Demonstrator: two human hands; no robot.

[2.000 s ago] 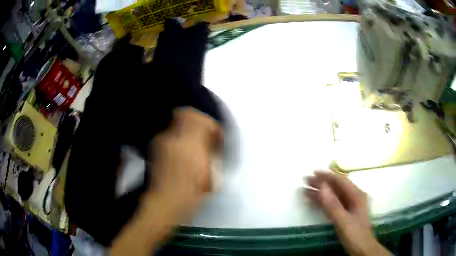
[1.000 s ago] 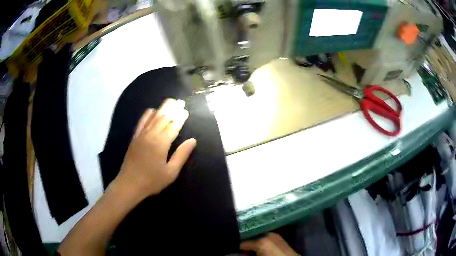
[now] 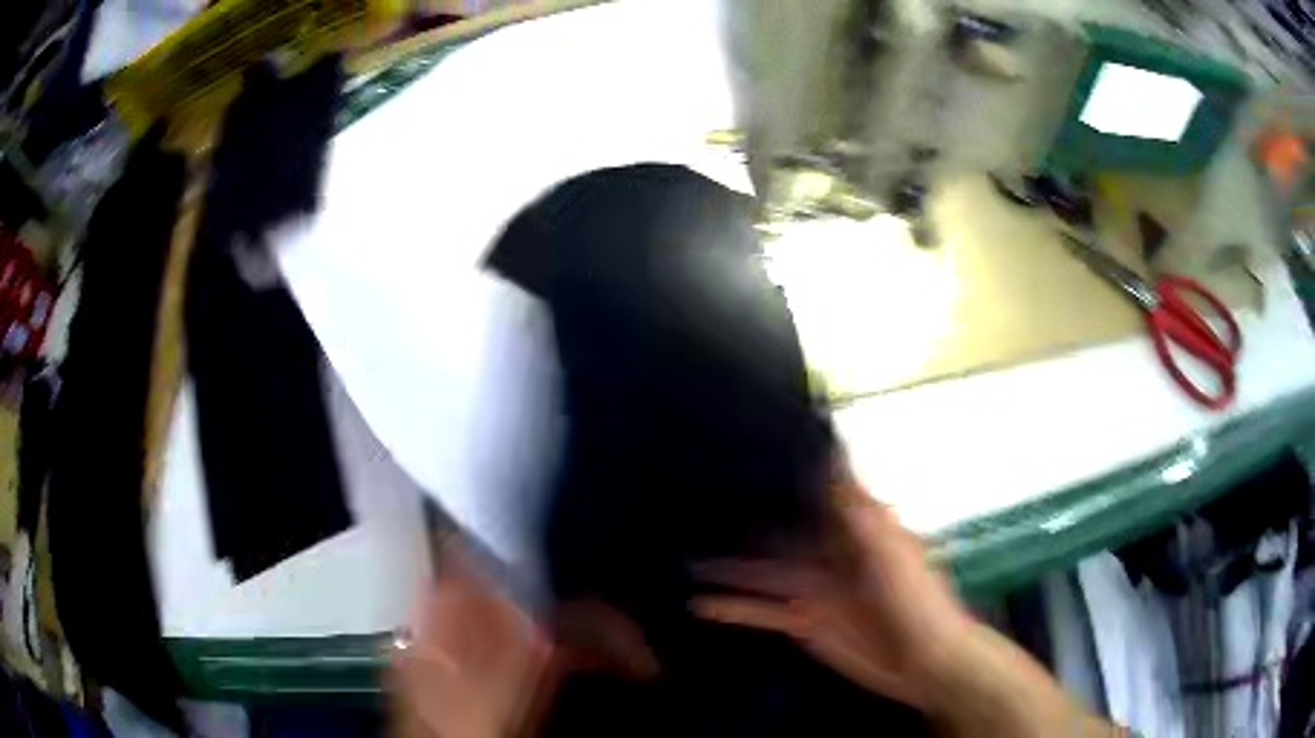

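Observation:
A large curved black panel lies in front of the machine head, its rounded end toward the back. Its pale backing side shows at the left, hard to tell from the white table. My left hand, blurred, holds the panel's near left part at the table's front edge. My right hand, also blurred, holds its near right edge, with fingers over the black cloth. The presser foot area of the sewing machine is beyond the panel's right side; whether the cloth touches it cannot be told.
Red-handled scissors lie right of the needle. Black strips lie at the left, one along the far left edge. A green control panel is at the back right. Bundles are below right. A yellow bag is at the back left.
The panel has come away from beside the needle, and its pale side now shows at the left. My left hand has moved from its top to the near edge. My right hand has come up onto the cloth.

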